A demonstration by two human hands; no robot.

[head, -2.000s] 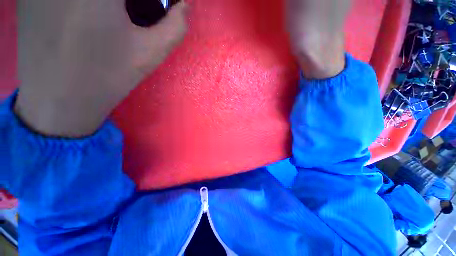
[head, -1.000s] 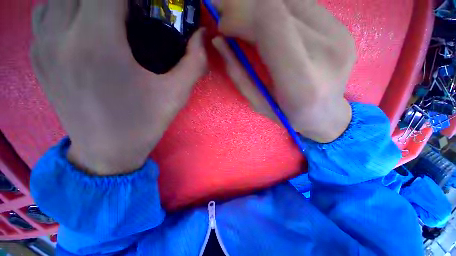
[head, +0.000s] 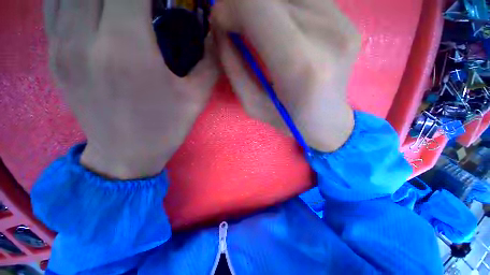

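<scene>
My left hand (head: 126, 91) holds a black, glossy watch case (head: 181, 45) at the top edge of the view, over the red foam mat (head: 231, 156). Only the case's dark lower part and a little of its yellowish inside show; the rest is cut off or hidden by my fingers. My right hand (head: 293, 64) grips a thin blue stick (head: 271, 94), slanting from the case side down to my right wrist. My right fingertips are close against the case; the stick's tip is hidden or out of view.
A red bin with a heap of binder clips (head: 451, 91) is at the right. A red gridded tray (head: 21, 241) with dark round items in its cells is at the lower left. A blue sleeve of another person (head: 448, 215) shows at the lower right.
Two seconds ago my right hand was blurred and no stick showed. Since one second ago my right hand has shifted slightly left, closer to the case, and less of the case's inside shows.
</scene>
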